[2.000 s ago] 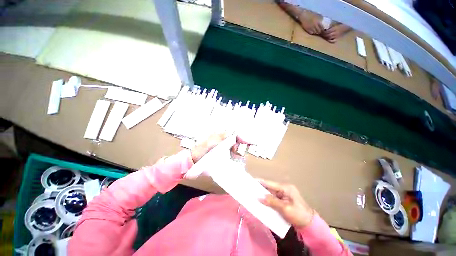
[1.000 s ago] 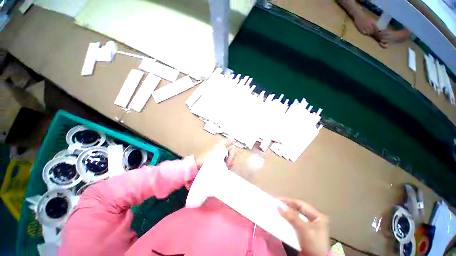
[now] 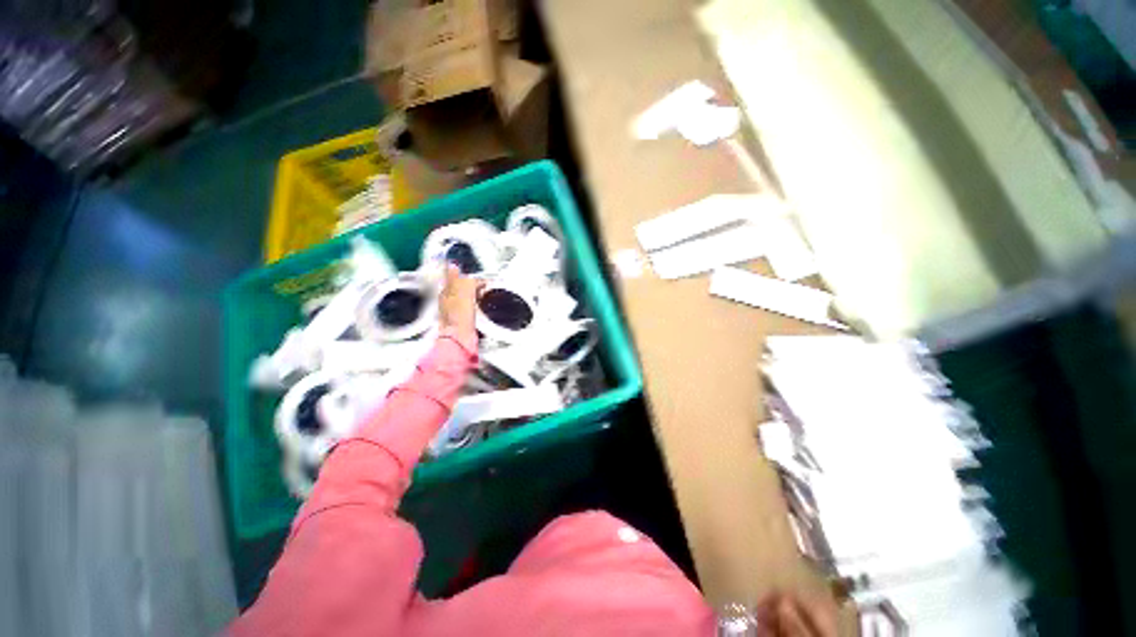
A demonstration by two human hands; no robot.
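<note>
The green crate (image 3: 239, 417) holds a heap of joined white units with dark-centred rings (image 3: 399, 307). My left hand (image 3: 460, 306) is inside it, among the rings near the heap's middle; blur hides whether its fingers hold a unit. My right hand (image 3: 804, 615) is cut off by the bottom edge, over the bench beside the row of long white bodies (image 3: 860, 460); its grip cannot be told.
Flat white strips (image 3: 775, 296) and a small white part (image 3: 708, 121) lie on the brown bench (image 3: 685, 373). A pale foam sheet (image 3: 860, 149) is beyond them. A yellow crate (image 3: 289, 205) and an open carton (image 3: 436, 62) stand behind the green crate.
The view has swung left to the crate. My left hand has moved from the held white unit into the crate. My right hand no longer shows the long unit it was holding.
</note>
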